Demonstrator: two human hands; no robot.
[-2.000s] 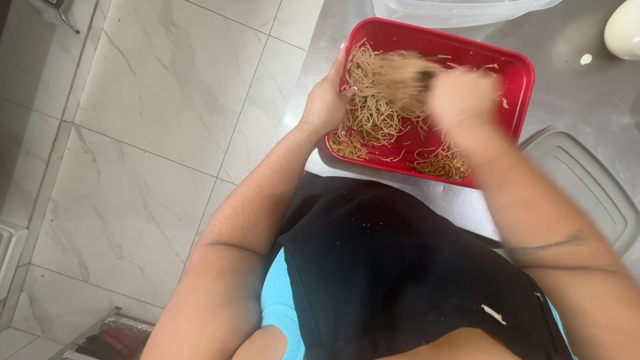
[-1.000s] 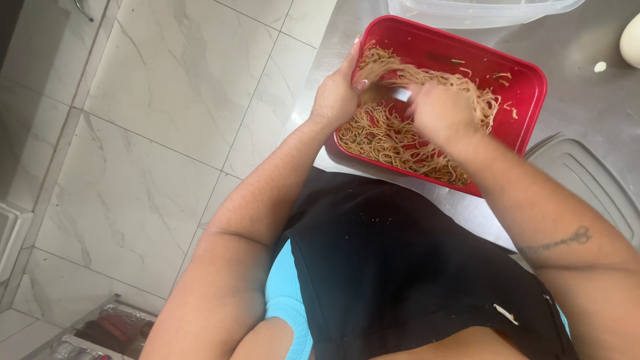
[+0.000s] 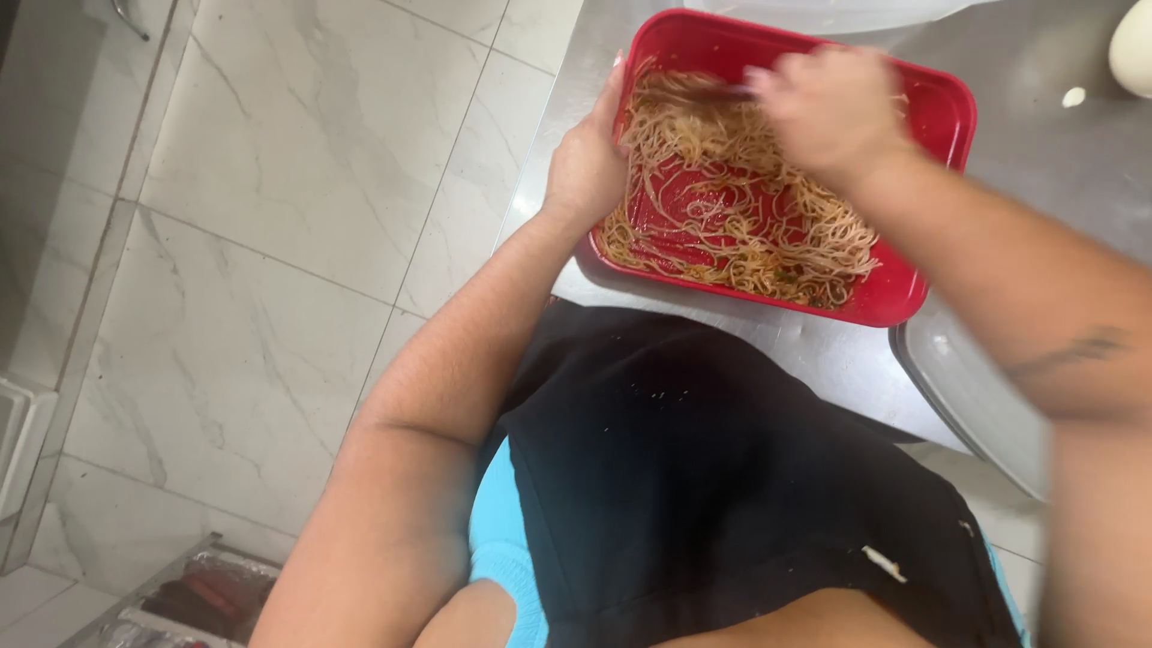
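A red plastic tub [image 3: 940, 112] stands tilted in view on a steel table, with noodles [image 3: 756, 256] spread along its near side and heaped at its far left. My left hand [image 3: 589, 166] grips the tub's left wall, fingers along the outside and thumb at the rim. Over the far part of the tub, my right hand [image 3: 832, 112] is blurred by motion and closed around the handle of a utensil [image 3: 697, 93]. The utensil's head lies among the heaped noodles; its kind cannot be told.
On the steel table [image 3: 1035, 162], a grey plastic lid [image 3: 972, 387] lies right of the tub, partly under my right forearm. A clear plastic container [image 3: 846, 13] sits beyond the tub. A rounded cream-coloured object [image 3: 1136, 49] is at the far right, near a small white piece [image 3: 1074, 97].
My right hand has moved away from me, toward the tub's far side, with the utensil. Noodles have shifted, and more of the tub's red bottom shows in the middle. My left hand stays at the left wall.
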